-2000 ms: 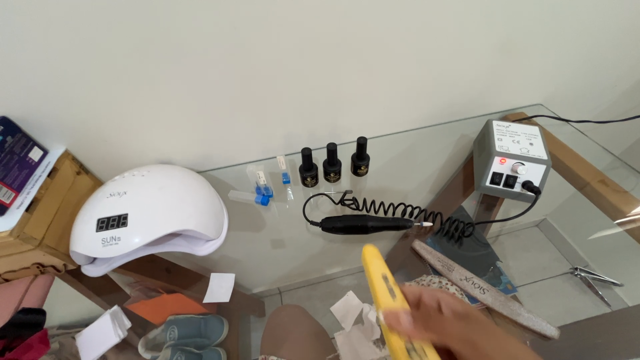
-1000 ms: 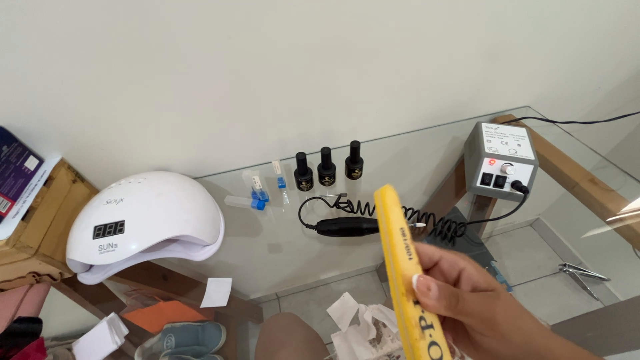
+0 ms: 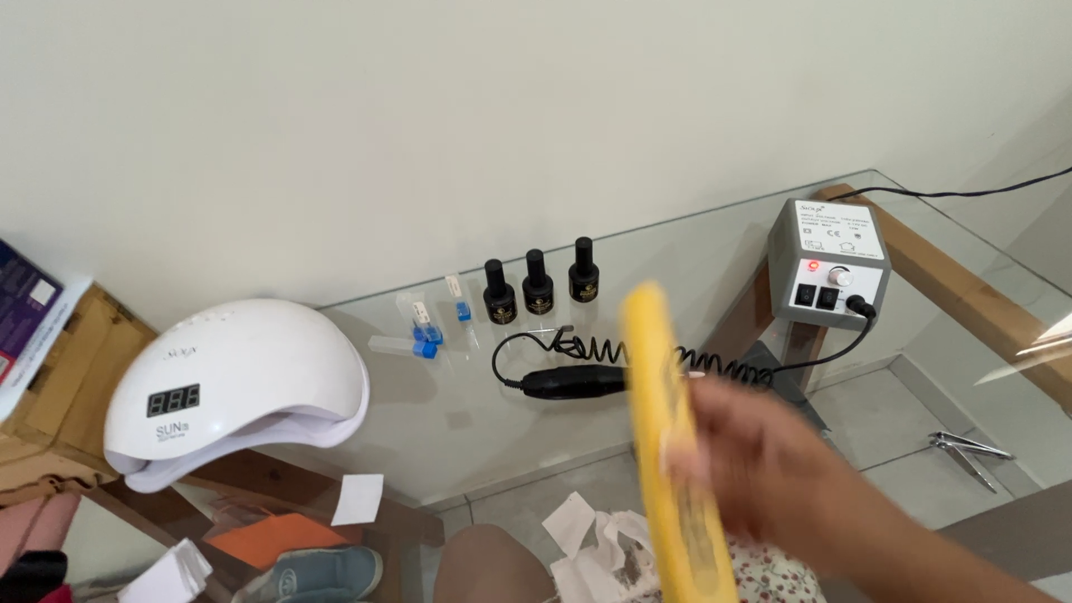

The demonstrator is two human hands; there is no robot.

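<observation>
My right hand (image 3: 745, 461) holds a yellow nail file (image 3: 670, 444) upright over the near part of the glass table; both are blurred by motion. Behind the file lies a black nail drill handpiece (image 3: 574, 382), joined by a coiled cord to the grey control box (image 3: 829, 264), whose red light is lit. Three black nail polish bottles (image 3: 538, 285) stand near the table's back edge. Left of them lie small clear tubes with blue ends (image 3: 425, 335). A white nail lamp (image 3: 239, 385) sits at the left. My left hand is out of view.
A wooden crate (image 3: 71, 377) stands at the far left. White paper squares (image 3: 358, 499) and a stack of white wipes (image 3: 167, 574) are at the lower left. Crumpled white paper (image 3: 599, 544) is by my lap. A metal nail clipper (image 3: 971, 456) lies at the right.
The grey nail file with dark writing, lying at the right two seconds ago, is no longer seen. My right hand has raised the yellow file from its earlier, lower position.
</observation>
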